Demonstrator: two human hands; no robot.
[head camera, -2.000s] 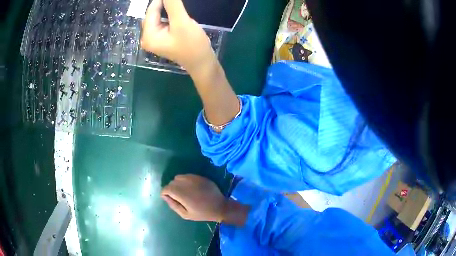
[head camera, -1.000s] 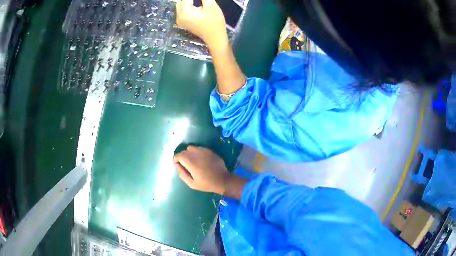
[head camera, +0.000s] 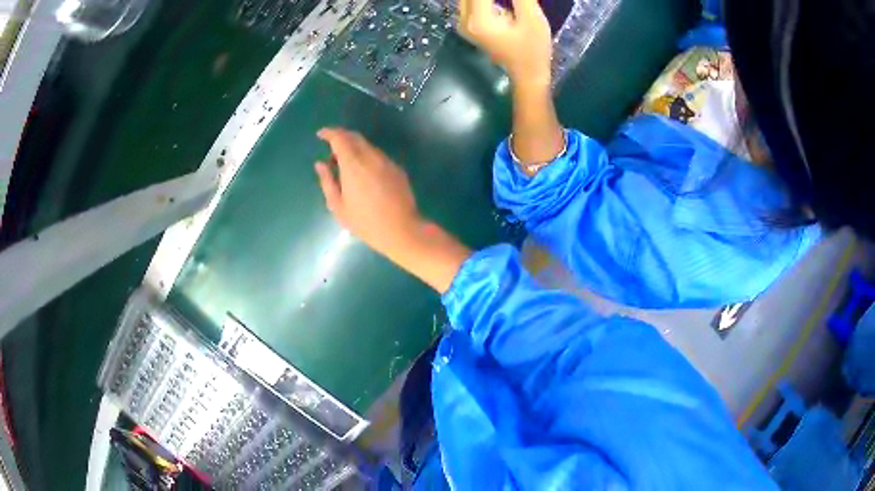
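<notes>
My right hand (head camera: 369, 197) reaches in over the green bench top (head camera: 297, 259), thumb and forefinger apart, with nothing seen in it. My left hand is out of the picture. Below my hand lie a long flat strip with a pale border (head camera: 288, 374) and a clear blister tray (head camera: 206, 393) with rows of small dark parts. The strip lies beside and partly along the tray's edge. Another clear tray (head camera: 393, 53) with small dark parts lies at the top, beyond my hand. My hand touches neither tray.
Another person's hand (head camera: 518, 38), with a bracelet, is at a dark panel at the top edge. That person's blue sleeve (head camera: 643, 211) and dark hair fill the right. A white edge strip (head camera: 245, 125) and a pale bar (head camera: 106, 235) cross the left. Dark items lie lower left.
The view has shifted, bringing the lower tray and strip further in. My right hand has gone from a curled pose to a more open one, further up the bench.
</notes>
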